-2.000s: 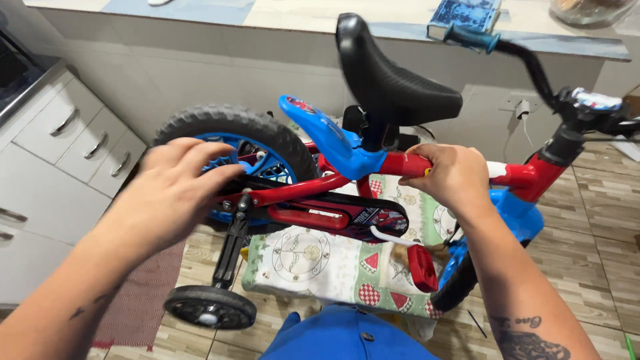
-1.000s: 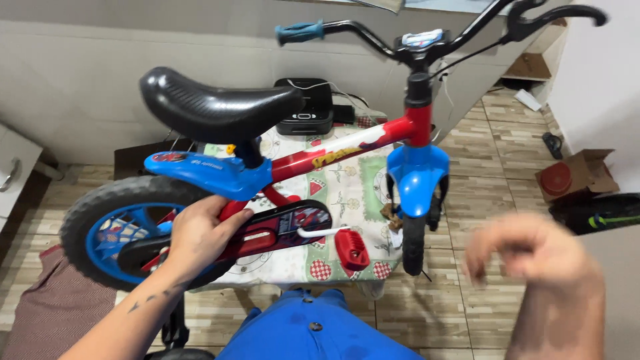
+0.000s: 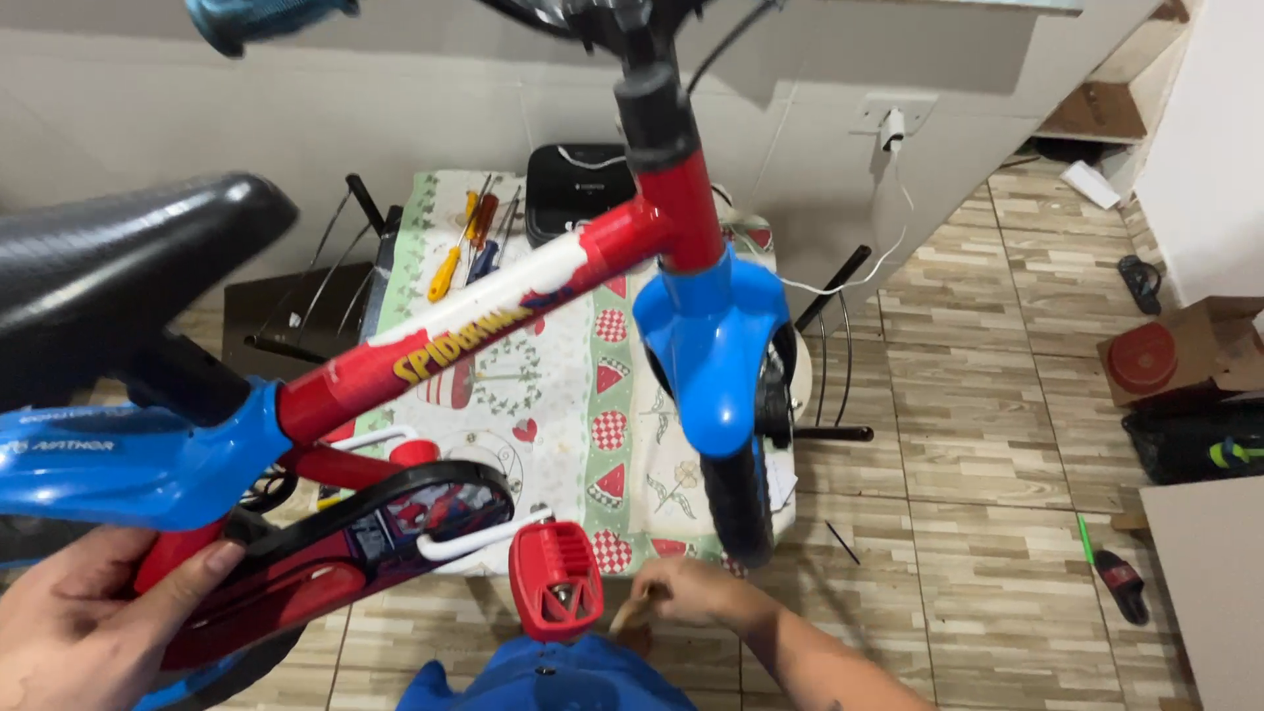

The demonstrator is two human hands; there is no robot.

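My left hand (image 3: 109, 602) grips the red frame tube of a child's bicycle (image 3: 474, 326) beside the black chain guard (image 3: 434, 509), under the blue rear fender (image 3: 138, 454). The bicycle is tilted, its front wheel (image 3: 736, 504) at the near right part of the table. My right hand (image 3: 686, 592) is low at the table's front edge, right of the red pedal (image 3: 558, 583). Its fingers are bent around or against a small tan thing (image 3: 634, 614), too unclear to name. The black saddle (image 3: 128, 267) fills the left side. The handlebar is cut off at the top.
Screwdrivers (image 3: 446, 275) and a black device (image 3: 573, 193) lie on the patterned tablecloth (image 3: 533, 375). A white charger (image 3: 893, 128) with its cable is in the wall outlet. Black metal chair parts (image 3: 839, 434) flank the table. A cardboard box (image 3: 1185, 351) and sandals (image 3: 1121, 588) are on the tiled floor.
My right hand has come from the right side of the view to the table's front edge. My left hand remains on the frame near the chain guard. The view has shifted closer to the bicycle.
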